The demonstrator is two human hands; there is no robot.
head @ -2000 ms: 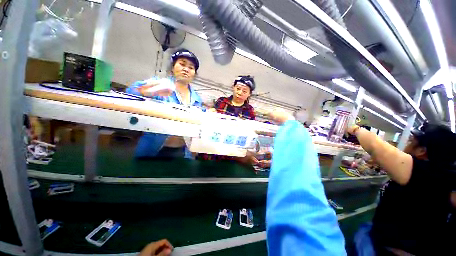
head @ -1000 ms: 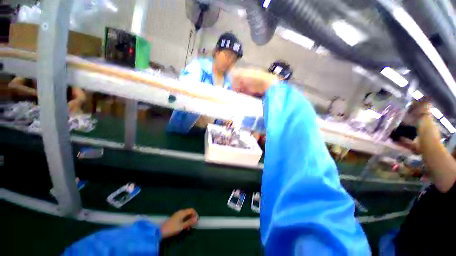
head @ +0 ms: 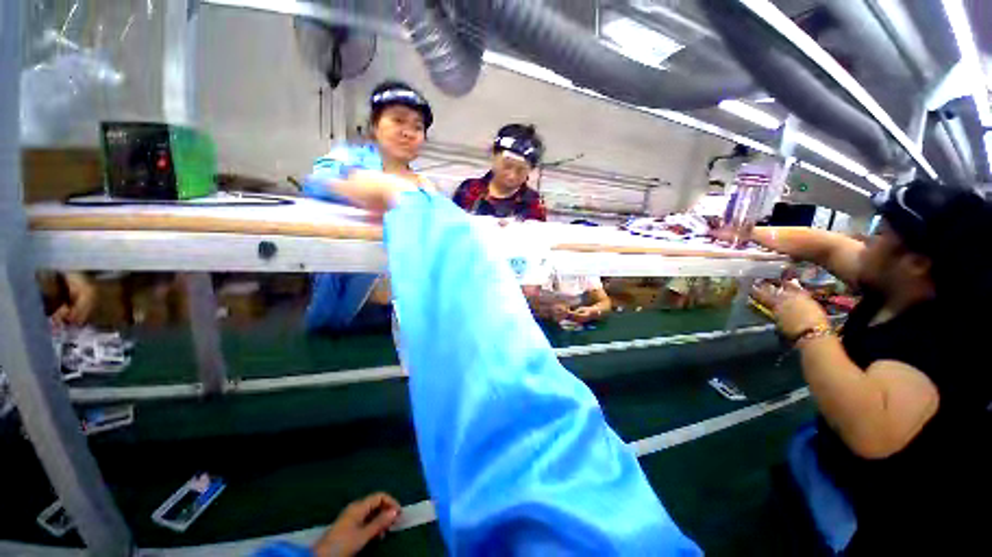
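My left hand [head: 359, 524] is at the bottom edge, beside the pale guide rail [head: 416, 514], with its fingers curled. Whether it holds something small cannot be told. My right arm, in a blue sleeve, reaches up across the middle to the overhead shelf. My right hand [head: 375, 193] is blurred at shelf height, overlapping the arm of the worker opposite, and its grip is unclear. A white device housing [head: 188, 503] with a blue part lies on the dark green belt at lower left. Another housing [head: 54, 517] is partly hidden behind the frame post.
The white-framed shelf [head: 218, 252] crosses the view and holds a green and black box [head: 158, 161]. White shells [head: 93, 354] lie heaped at left. Two workers face me across the line. A person in black [head: 903, 326] sits at right. One housing [head: 727, 388] lies right of my sleeve.
My right forearm has swung left in the view, still raised at the shelf. The view has also shifted. The white parts box seen one second ago no longer shows. My left hand remains low by the rail.
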